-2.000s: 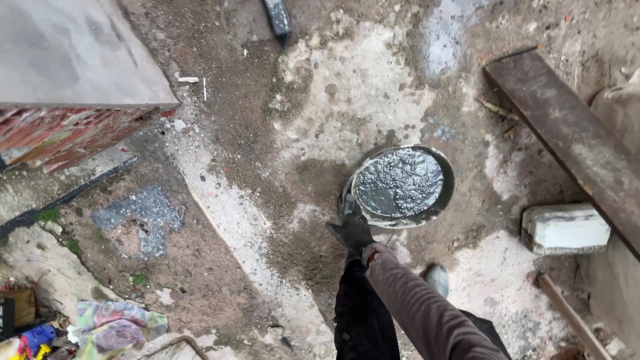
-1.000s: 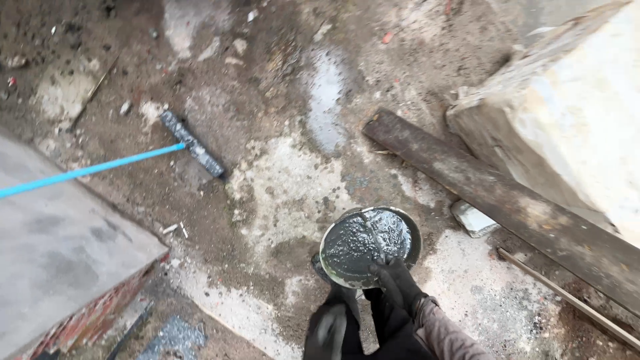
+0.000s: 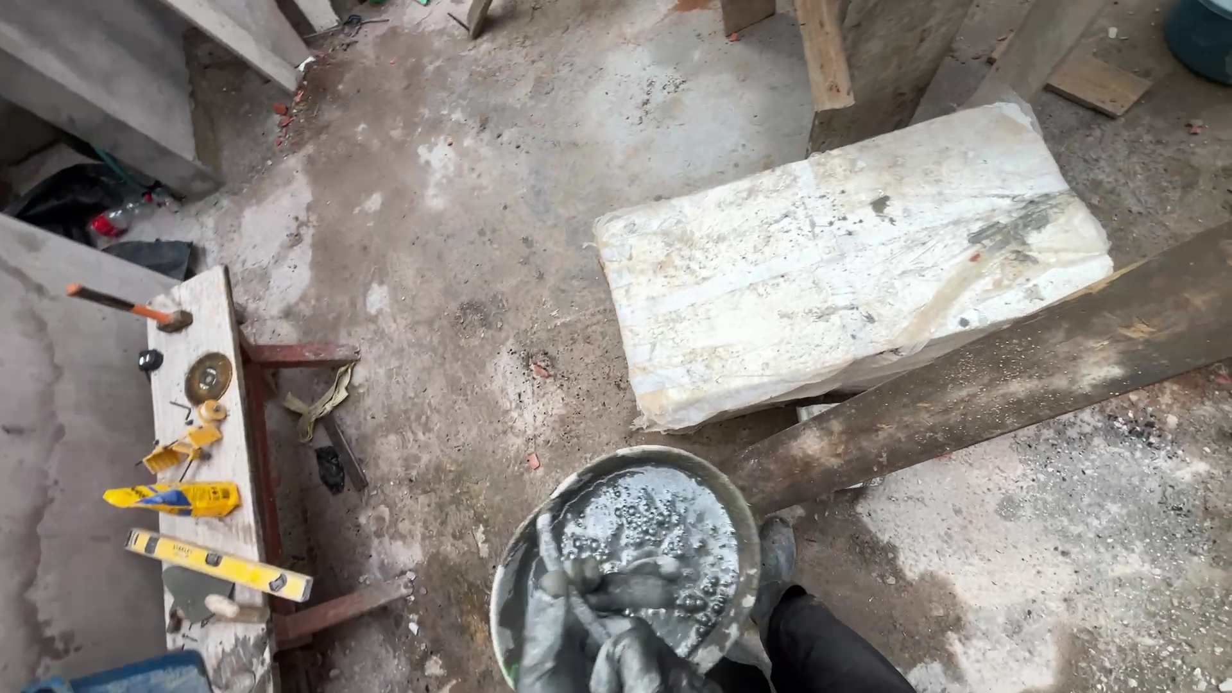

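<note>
A round bucket [image 3: 739, 568] of wet grey mortar [image 3: 664, 539] is at the bottom centre, just in front of my body. Both hands wear dark, mortar-smeared gloves and meet over its near side. My left hand [image 3: 558, 630] is closed around the bucket's handle [image 3: 549, 544], which rises across the mortar. Beside it, my right hand [image 3: 640, 659] is closed on the lower part of that handle. The glove fingers overlap, so part of the grip is hidden. Whether the bucket touches the floor cannot be told.
A wrapped white block [image 3: 857, 269] lies ahead, with a long wooden plank [image 3: 1011, 385] along its near side. At left, a bench [image 3: 217, 318] holds a hammer [image 3: 130, 306], a grinding disc [image 3: 208, 377], a yellow spirit level [image 3: 219, 563] and a trowel [image 3: 197, 592].
The view has swung strongly to the bench and white block. One gloved hand showed at the bucket before; now both are on its handle. The bucket looks nearer to me.
</note>
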